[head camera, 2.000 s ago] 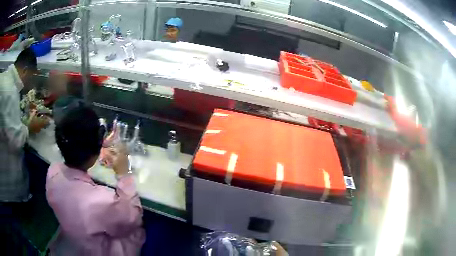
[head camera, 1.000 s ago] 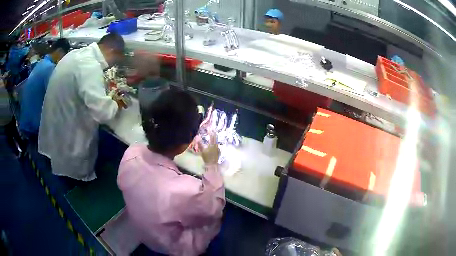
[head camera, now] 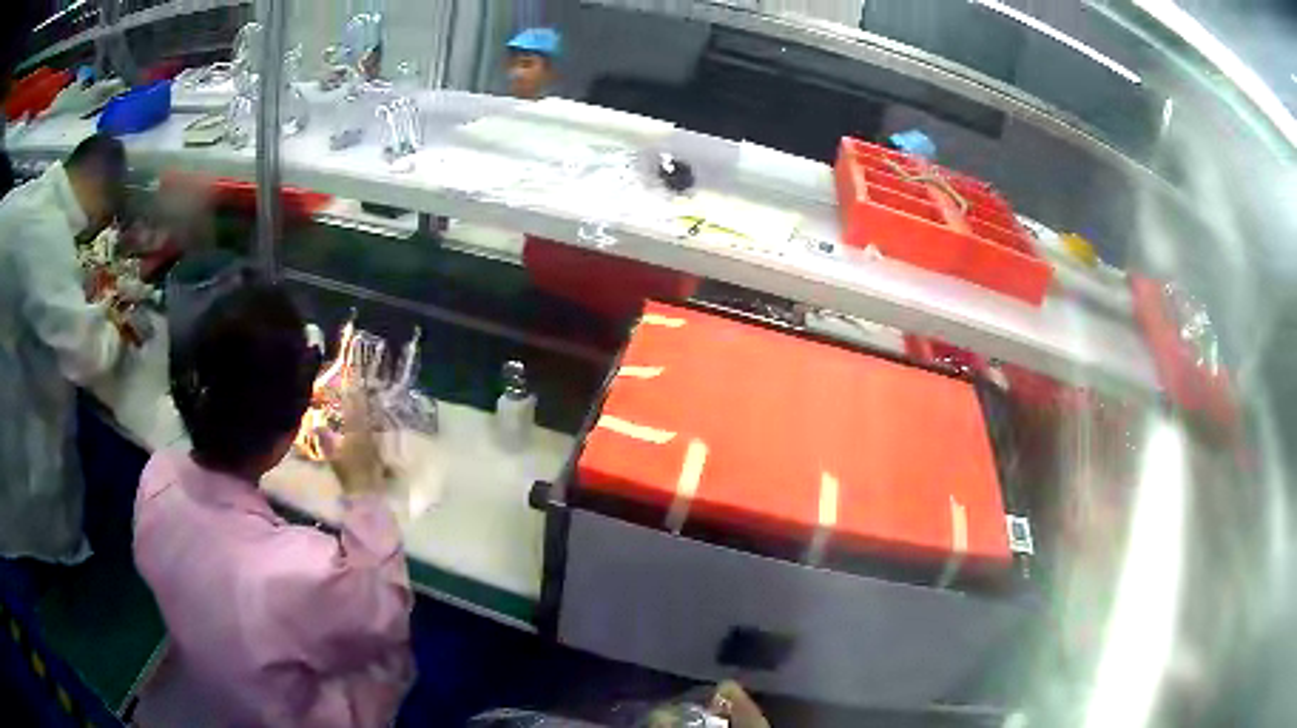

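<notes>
A clear, glossy plastic thing, perhaps a figure, (head camera: 569, 717) shows at the bottom edge in front of the grey box, mostly cut off. Part of a hand, which looks like my right hand, (head camera: 737, 707) is at its right end, small and blurred, and seems to hold it. Most of that hand is below the picture. My left hand is not in view.
A grey box with an orange-red top (head camera: 804, 441) stands ahead. A person in pink (head camera: 270, 583) works left of it, beside a bottle (head camera: 515, 413). A white shelf (head camera: 555, 185) holds red divided trays (head camera: 939, 235). Another person in white (head camera: 43, 356) stands far left.
The view swung left and came back right, so the bench and people sit further left than a second ago. The clear thing now shows lower and further left in the picture.
</notes>
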